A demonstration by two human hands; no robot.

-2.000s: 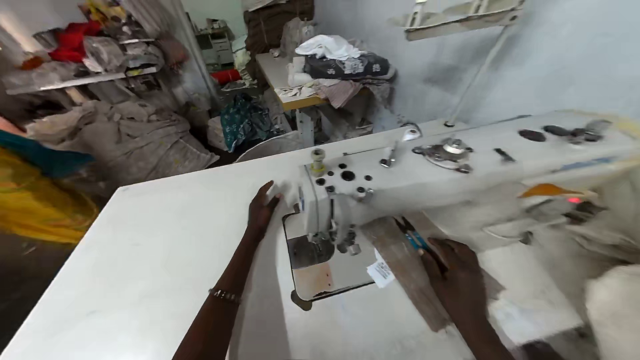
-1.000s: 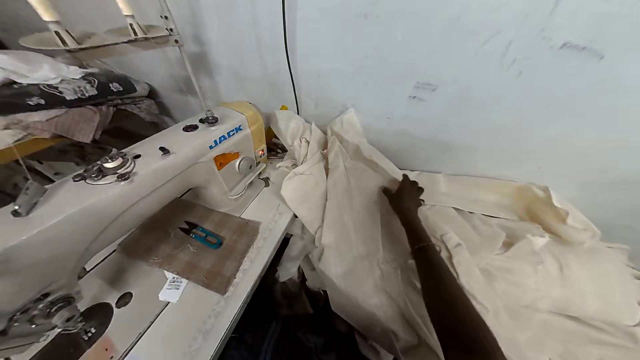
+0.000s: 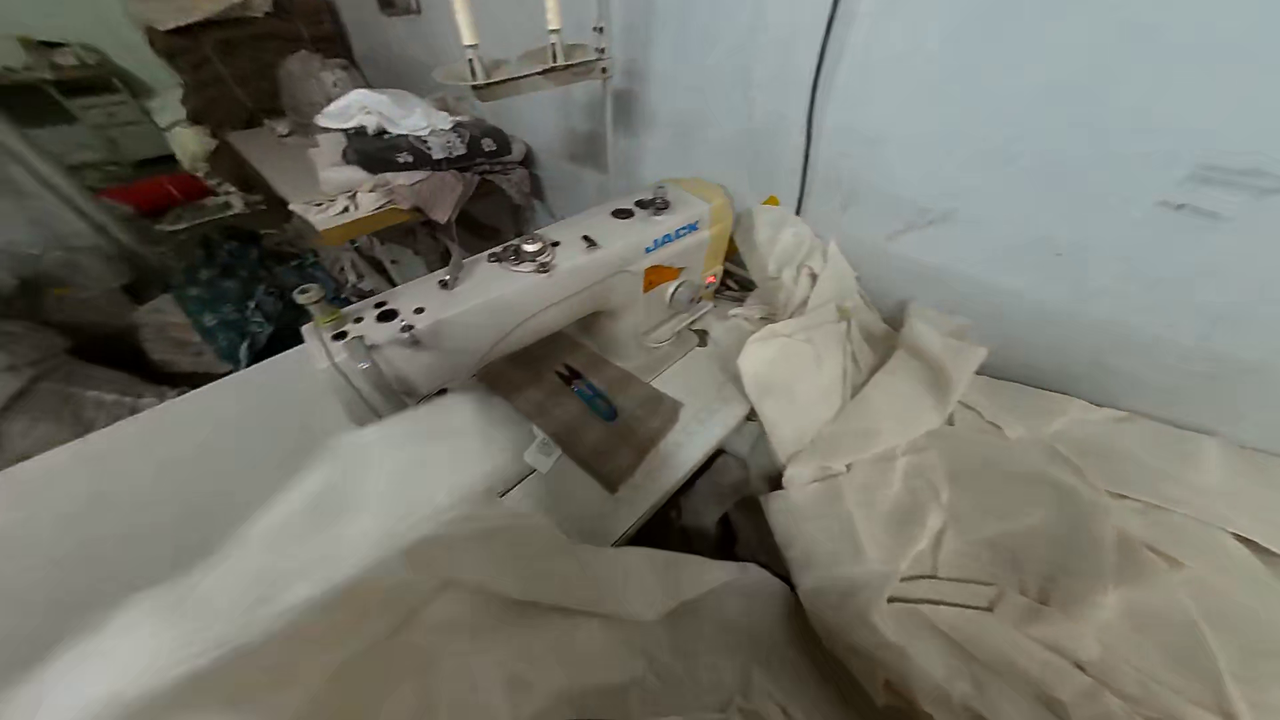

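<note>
Neither of my hands shows in the head view; whether the cloth hides them I cannot tell. A large cream fabric piece (image 3: 480,600), blurred at its left part, spreads across the foreground and over part of the sewing table, reaching the needle end of a white Jack sewing machine (image 3: 520,300). Blue-handled thread snips (image 3: 592,397) lie on a brown cloth piece (image 3: 625,425) under the machine's arm. Beside that cloth is a small white tag (image 3: 542,453) bearing print. More cream fabric (image 3: 900,480) is heaped to the right, along the wall.
A thread stand (image 3: 540,72) with two cones rises behind the machine. Folded cloths (image 3: 430,145) are piled on another table at the back left. The white sewing table (image 3: 180,470) extends left. A black cable (image 3: 815,110) hangs down the pale wall.
Cream fabric now covers the foreground and part of the table. The hand that was on the heap at the right one second ago is out of sight. The view has swung back left.
</note>
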